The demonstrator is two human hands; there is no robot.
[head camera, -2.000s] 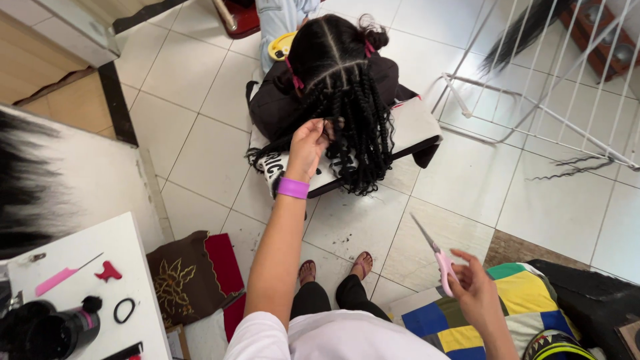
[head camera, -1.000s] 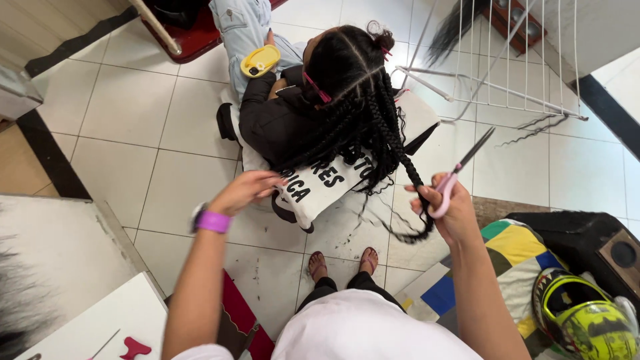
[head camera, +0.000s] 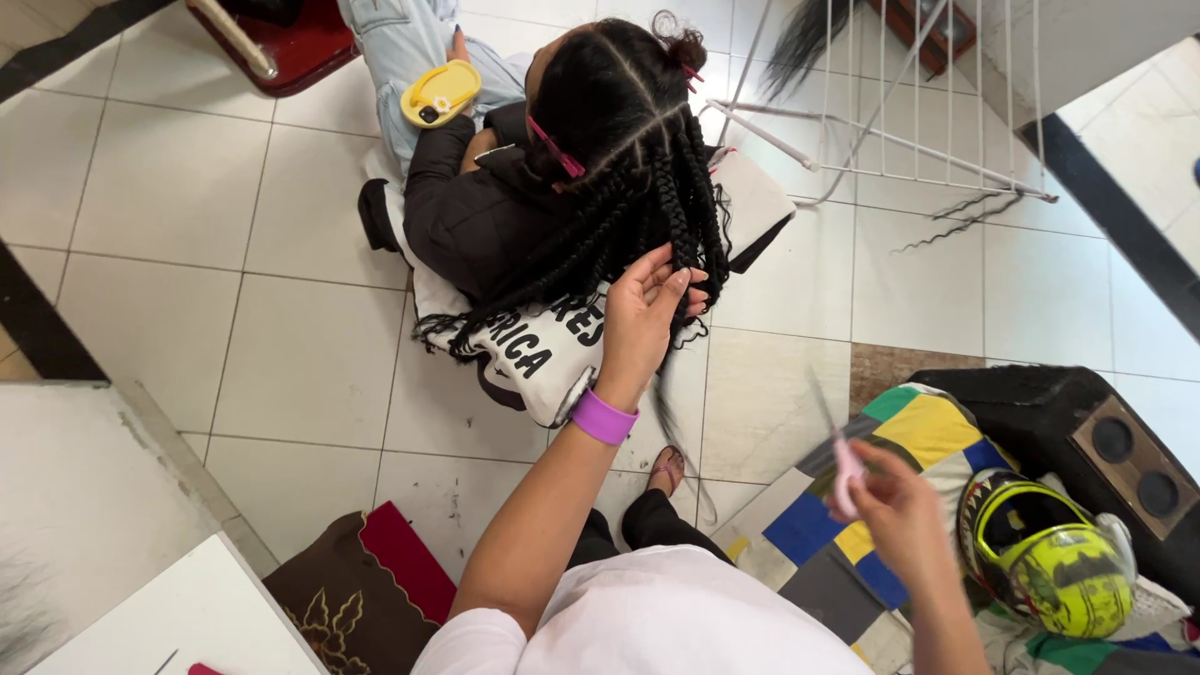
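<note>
A seated person's head [head camera: 609, 103], seen from above, has parted black hair with pink clips and long black braids [head camera: 670, 187]. My left hand [head camera: 652, 295], above a purple wristband [head camera: 605, 417], pinches one braid near its lower part; loose hair strands [head camera: 664, 408] hang below it. Off to the right, my right hand [head camera: 886, 497] holds scissors [head camera: 847, 473] by their pink handles, blades pointing up and away from the braids. The hand and scissors are blurred. The person holds a phone in a yellow case [head camera: 441, 94].
A white drying rack [head camera: 881, 173] stands at upper right, with black hair [head camera: 806, 42] hanging by it. A yellow-green helmet [head camera: 1059, 572] and a black speaker [head camera: 1116, 450] lie on or beside a patchwork cloth [head camera: 816, 525]. A white table [head camera: 206, 619] is at lower left.
One second ago my right hand, with the scissors, was beside the braid ends and my left hand was away from them. Now my left hand holds a braid and the right hand has moved away.
</note>
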